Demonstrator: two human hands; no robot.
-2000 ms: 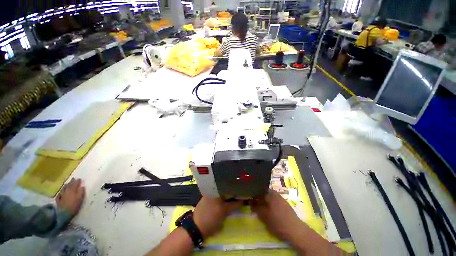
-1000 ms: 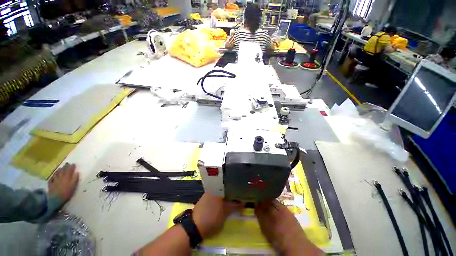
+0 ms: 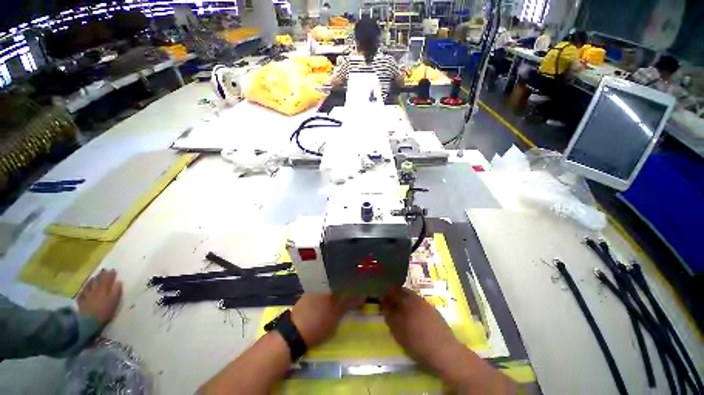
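Observation:
The sewing machine (image 3: 366,258) has a dark square head cover with a red logo, over a yellow panel (image 3: 351,343) with a pale printed area. My left hand (image 3: 318,316), with a black watch at the wrist, and my right hand (image 3: 409,318) meet just below the head cover. Their fingertips are partly hidden under it, with a small dark piece between them; whether they grip it cannot be told. Black webbing straps (image 3: 231,289) lie left of the head, with loose threads at their ends. More black straps (image 3: 590,328) lie on the right.
Another person's hand (image 3: 100,295) rests on the table at the left, above a clear plastic bag (image 3: 108,372). Yellow-edged boards (image 3: 116,200) lie behind it. A control screen (image 3: 620,133) and crumpled clear plastic (image 3: 560,199) are at the right. A person in stripes (image 3: 367,58) sits beyond the machine.
The camera view has shifted, moving the whole scene in the picture. My hands stay together under the machine head. The straps and the other person's hand remain in place on the table.

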